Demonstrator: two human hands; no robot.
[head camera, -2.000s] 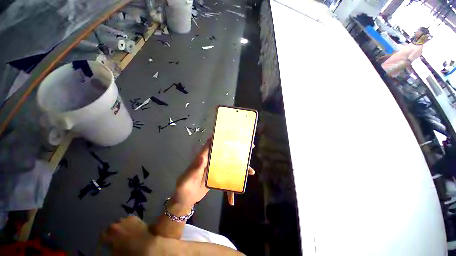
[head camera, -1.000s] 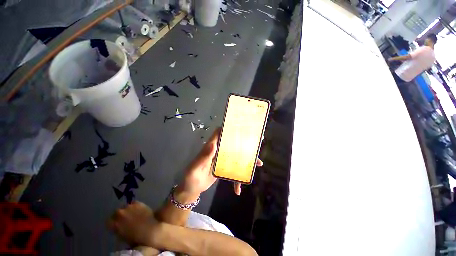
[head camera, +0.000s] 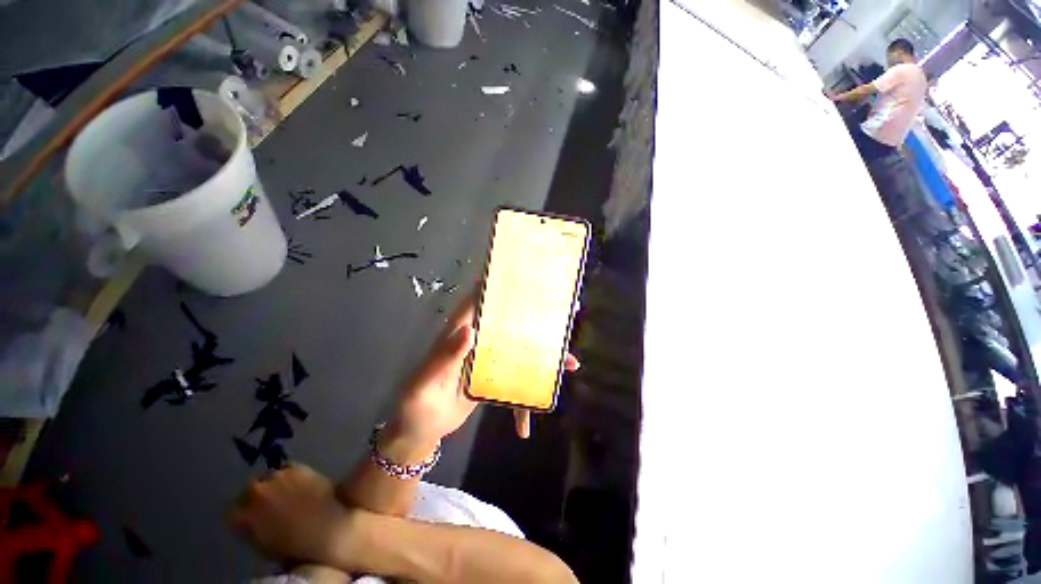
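Observation:
A smartphone with a bright yellow-orange screen stands upright in my left hand, above the gap between the floor and the long white table. My left thumb is at its left edge and fingertips show at its right edge and below it. A beaded bracelet is on my left wrist. My right forearm crosses in front of my left forearm. My right hand is at the lower left, blurred, and its fingers cannot be made out clearly.
The white-covered table runs along the right. A white bucket holds dark scraps; another bucket stands farther off. Dark offcuts lie on the grey floor. A red stool is at lower left. A person stands beyond the table.
The view has shifted slightly. The person beyond the table now stands more upright, with an arm reaching to the table edge. My left hand still holds the phone, and my arms stay crossed.

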